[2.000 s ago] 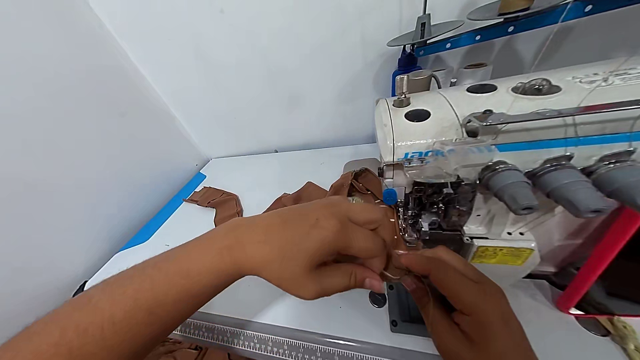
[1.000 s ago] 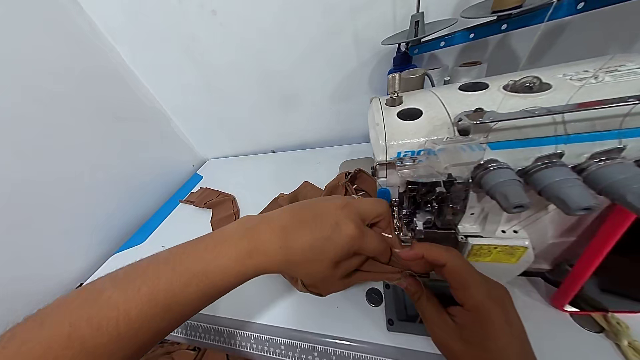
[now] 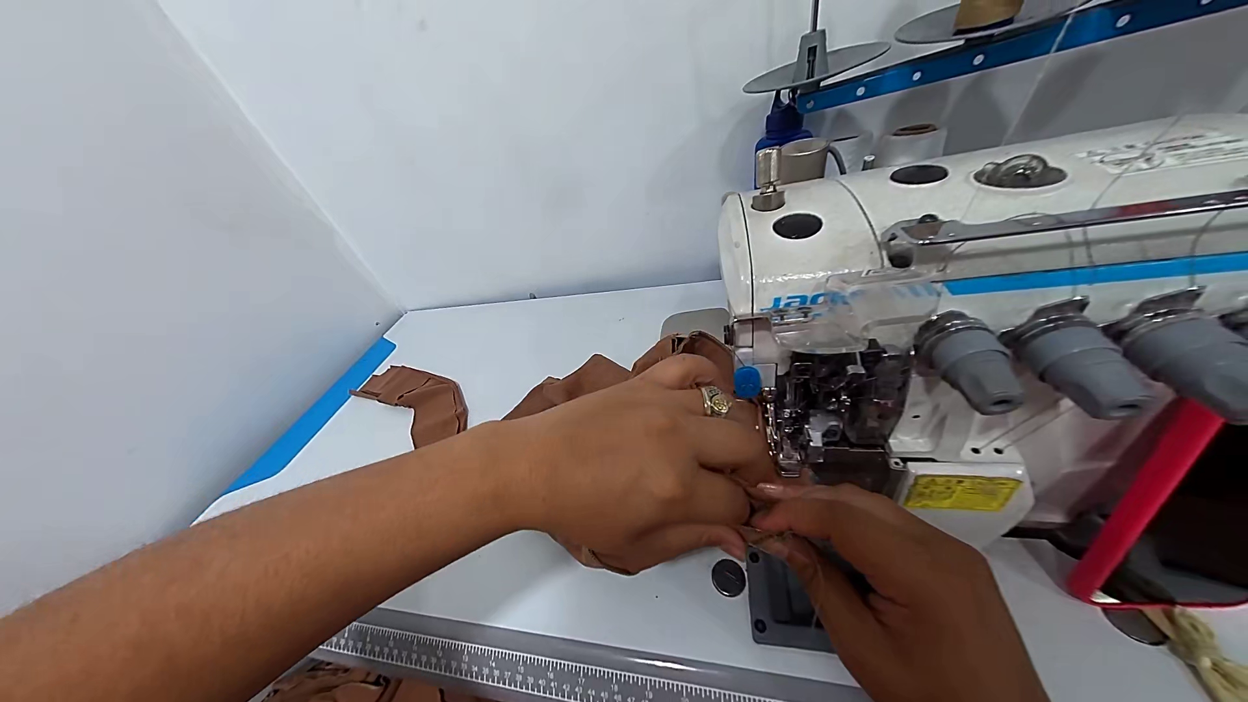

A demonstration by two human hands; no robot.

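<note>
Brown fabric (image 3: 575,383) lies bunched on the white table, running under my left hand (image 3: 643,468) towards the needle area of a white Jack overlock sewing machine (image 3: 829,234). My left hand, with a ring on one finger, pinches the fabric edge between thumb and fingers, just in front of the presser foot (image 3: 788,453). Against it, my right hand (image 3: 877,575) grips the same edge with thumb and forefinger. The fingertips of both hands nearly touch. Part of the fabric is hidden beneath my left hand and forearm.
A ruler strip (image 3: 507,668) runs along the table's front edge, with more brown fabric (image 3: 361,685) below it. A loose fabric end (image 3: 429,400) lies at the left. Right of the machine's base stands a red-framed object (image 3: 1146,507). Behind are a blue bottle (image 3: 783,127) and thread cones (image 3: 910,144).
My left hand has shifted slightly towards the presser foot, and the fabric beneath it has bunched differently. Both hands stay on the fabric edge.
</note>
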